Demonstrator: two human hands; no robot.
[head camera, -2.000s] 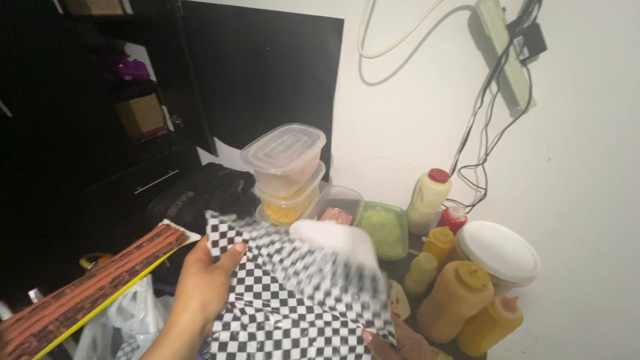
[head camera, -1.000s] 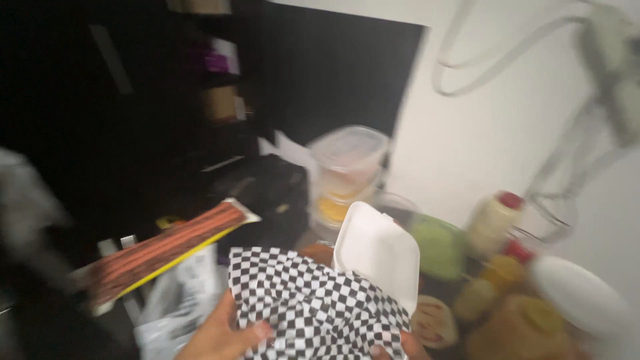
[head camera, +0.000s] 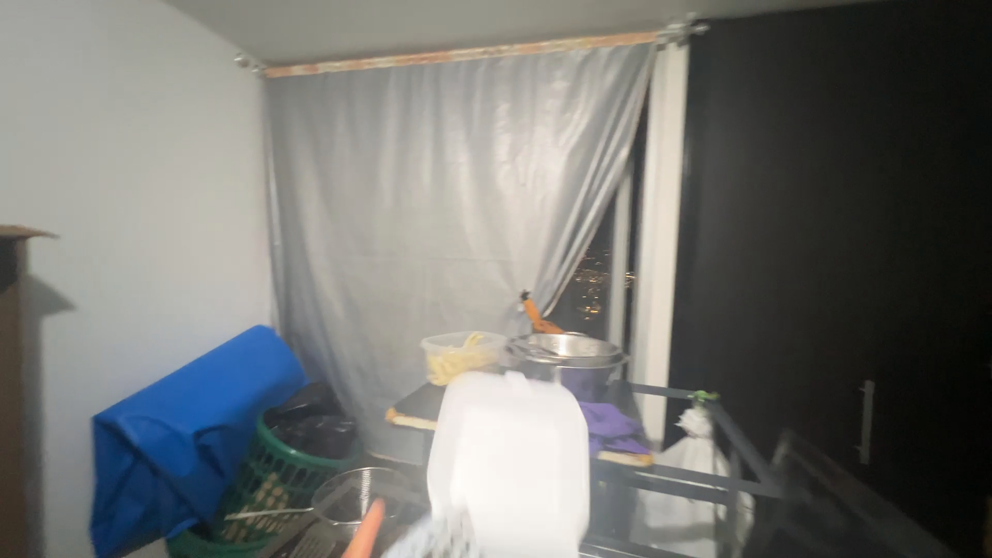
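An open white foam clamshell container (head camera: 508, 457) stands up in the lower middle of the head view. Beside its lower left edge, a blurred piece of black-and-white checkered paper (head camera: 446, 536) enters from the bottom. A blurred orange, tapered shape (head camera: 366, 531) lies left of the paper; it may be a finger of my left hand, but I cannot tell. My right hand is out of view, and whatever holds the container is hidden below the frame.
Behind the container, a stand holds a plastic tub of pale yellow strips (head camera: 463, 358), metal pots (head camera: 570, 349) and a purple cloth (head camera: 612, 426). A wire strainer (head camera: 364, 492), green basket (head camera: 298, 465) and blue sheet (head camera: 194, 418) are left; metal rails (head camera: 682, 477) are right.
The view has swung far away from the sauce bottles and stacked tubs to a grey curtain. The foam container and checkered paper have come along; the hands seen on the paper before are no longer clearly visible.
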